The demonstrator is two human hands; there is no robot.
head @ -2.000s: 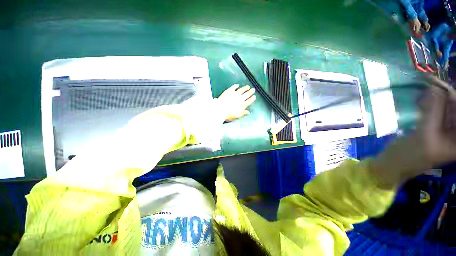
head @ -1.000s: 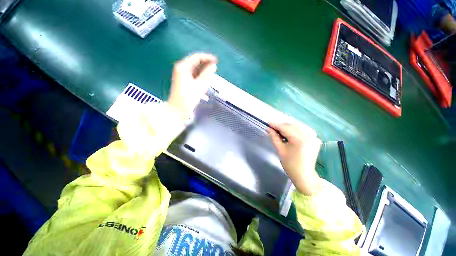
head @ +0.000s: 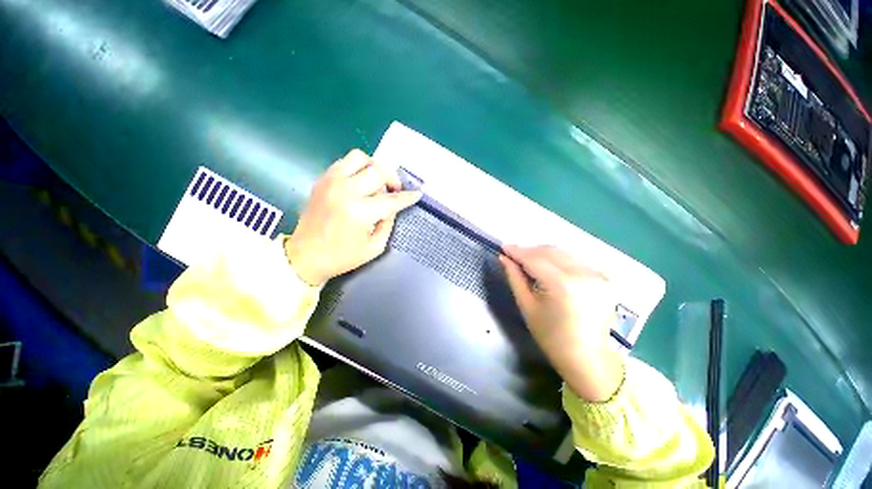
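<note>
A grey laptop bottom cover [head: 430, 315] lies on a white foam sheet [head: 574, 250] in front of me, its perforated vent area on the far side. A long black rubber foot strip [head: 461, 222] runs along the cover's far edge beside the vent. My left hand [head: 349, 218] pinches the strip's left end near the cover's far left corner. My right hand [head: 566, 310] pinches the strip further right between thumb and finger. The strip's right end shows beyond my right hand, near the far right corner. Two small dark feet show on the near part of the cover.
A white card with short black bars [head: 226, 216] lies left of the cover. Black strips [head: 715, 382], a dark strip bundle [head: 753, 392] and another cover [head: 794, 449] lie at the lower right. A red-framed tray with a board [head: 803, 115] is at the upper right. A striped pack [head: 216, 11] is at the top left.
My left hand, raised and blurred a second ago, has come down onto the strip's left end. My right hand remains on the strip. Two seconds ago it was far right, trailing a strip.
</note>
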